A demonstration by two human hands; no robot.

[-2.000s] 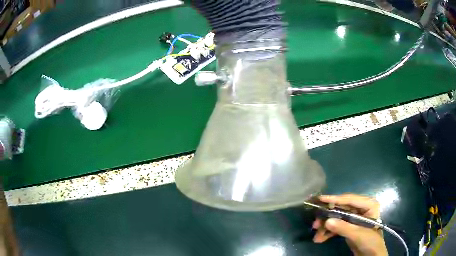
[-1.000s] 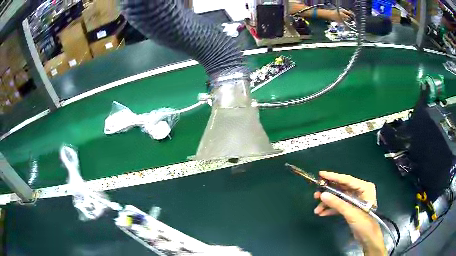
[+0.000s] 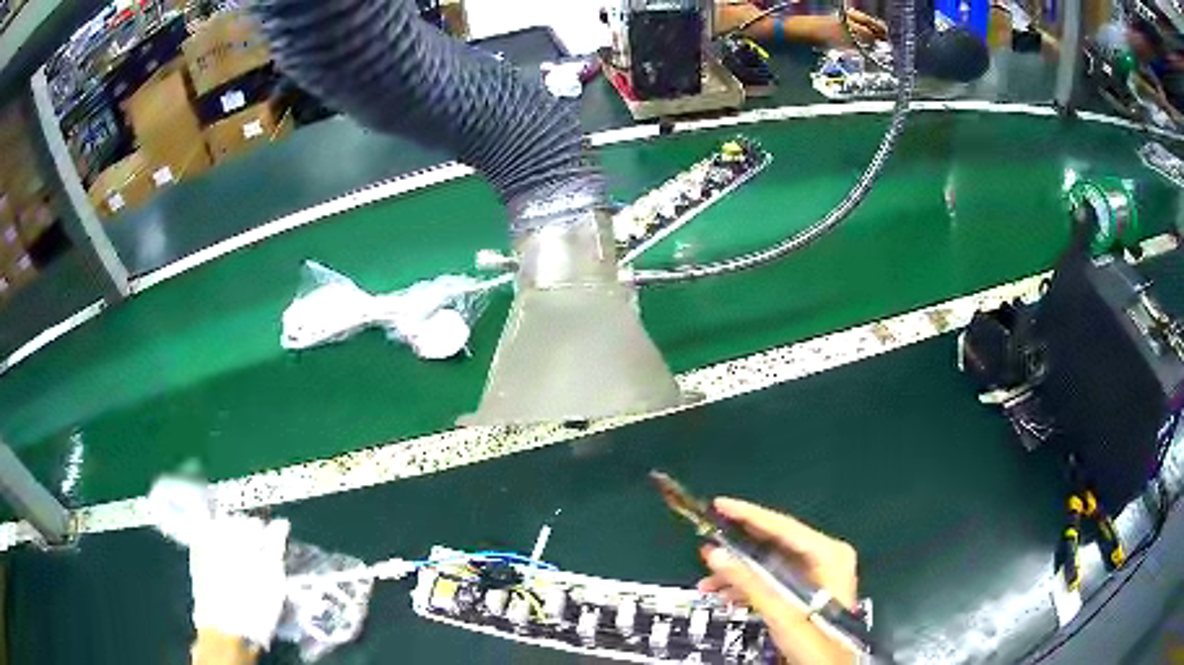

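A white power strip assembly [image 3: 591, 613] lies open side up on the dark green bench in front of me, with blue and yellow wires at its left end. My right hand [image 3: 789, 572], bare, holds a soldering iron [image 3: 708, 520] above the strip's right part, tip pointing up and left. My left hand [image 3: 238, 587], in a white glove, is at the bagged white cord [image 3: 325, 598] left of the strip; its fingers are blurred, so its grip cannot be told.
The fume hood [image 3: 571, 351] hangs above the rail [image 3: 351, 474]. On the green conveyor lie another strip [image 3: 688, 195] and a bagged cord [image 3: 435, 331]. A black station [image 3: 1104, 351] and yellow-handled pliers [image 3: 1088, 526] stand right. A person's arm [image 3: 766, 24] shows beyond.
The strip on the bench has moved right and lies flatter. My gloved left hand now shows at the cord. My right hand with the iron has moved left and down, over the strip.
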